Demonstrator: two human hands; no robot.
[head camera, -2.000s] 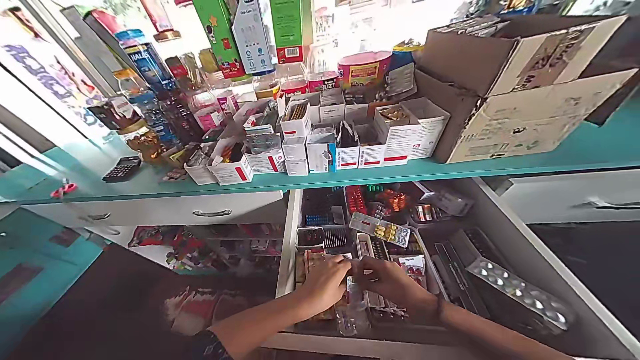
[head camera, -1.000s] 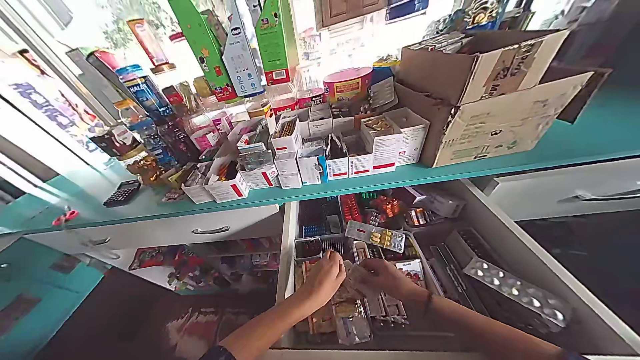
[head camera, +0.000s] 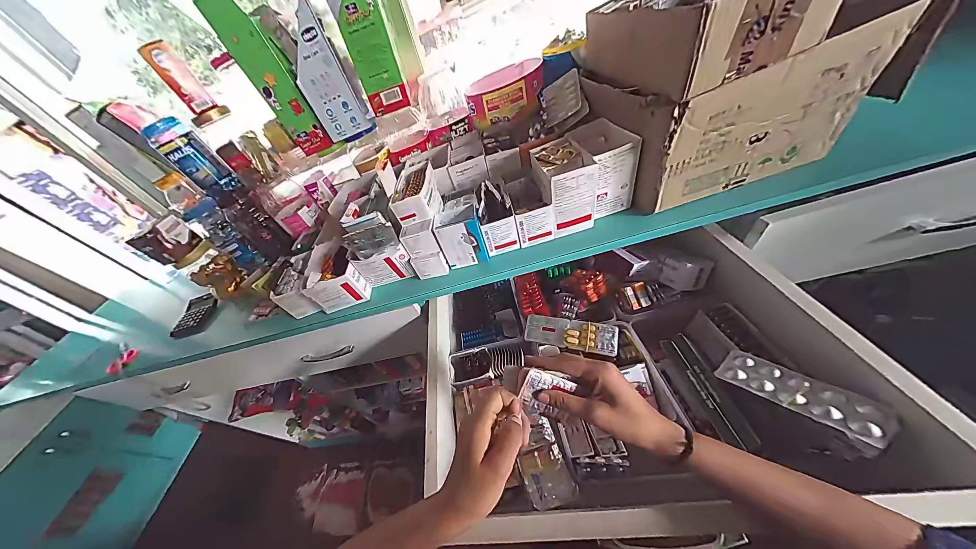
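My right hand (head camera: 610, 400) grips a silver blister strip (head camera: 545, 387) bearing print, over the open drawer (head camera: 839, 465). My left hand (head camera: 488, 442) is closed just left of it, its fingertips near the strip; what they pinch is mostly hidden. Under the hands lies a clear plastic pack (head camera: 547, 476), with more blister packs (head camera: 602, 450) beside it. Behind my right hand rests a blister strip with yellow capsules (head camera: 583, 335). Red blister strips (head camera: 530, 293) lie farther back. A large silver blister pack (head camera: 808, 396) sits on the drawer's right side.
Above the drawer, a teal counter (head camera: 549, 244) carries a row of small white medicine boxes (head camera: 499, 232), a large cardboard box (head camera: 762, 137), bottles and a calculator (head camera: 195, 315). Left of the drawer, packets (head camera: 335, 412) fill a lower shelf. The drawer's front edge (head camera: 686, 515) is nearest me.
My right hand now shows a silver blister strip, which was not plainly visible before. My hands remain over the same part of the drawer. The view has shifted somewhat.
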